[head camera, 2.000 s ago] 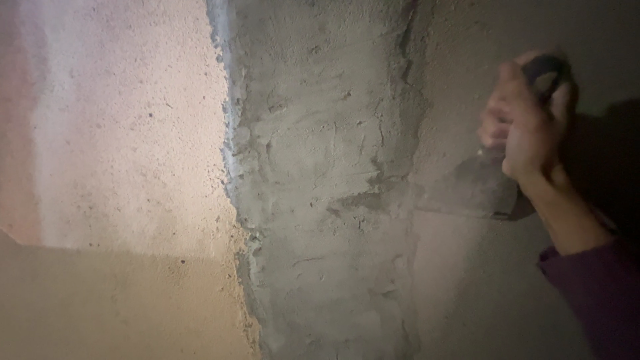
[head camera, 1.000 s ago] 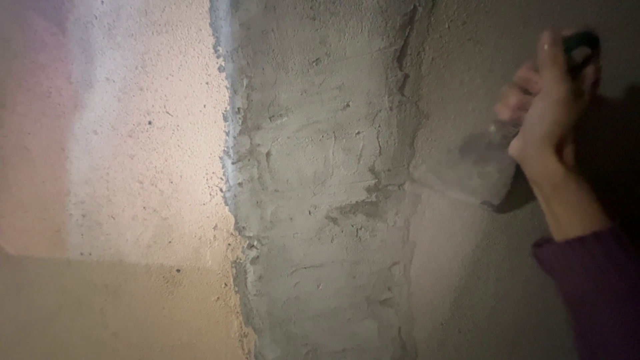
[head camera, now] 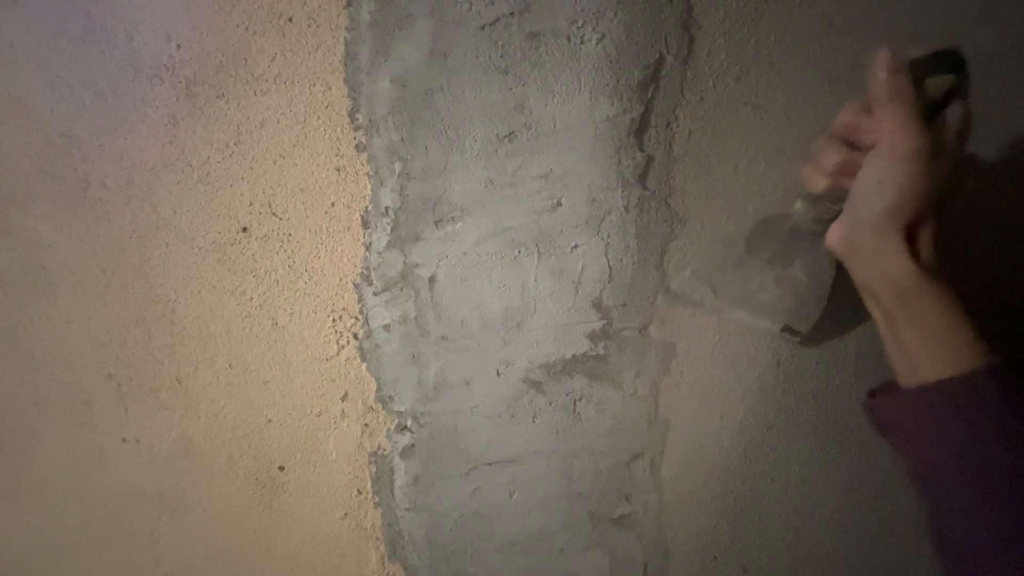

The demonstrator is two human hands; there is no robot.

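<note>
My right hand (head camera: pixel 888 168), blurred and in a purple sleeve, is closed around the dark handle of a putty knife (head camera: pixel 752 272) at the upper right. The handle's end, with a hole in it, sticks out above the fist. The wide blade points down and left, its lower edge at the wall beside the right border of a grey plaster strip (head camera: pixel 512 288). This strip runs from top to bottom through the middle, with ridges, cracks and a darker rough patch on its surface. My left hand is out of view.
Left of the strip is a rough beige wall surface (head camera: pixel 200 320) with small pits and a ragged edge. A dim pinkish-grey wall surface (head camera: pixel 720 448) lies on the right. Dark shadow falls behind the wrist at the far right.
My right hand stays closed on the putty knife near the strip's right border, its wrist and the blade tilted somewhat differently than two seconds ago. The pale light patch on the left wall has faded.
</note>
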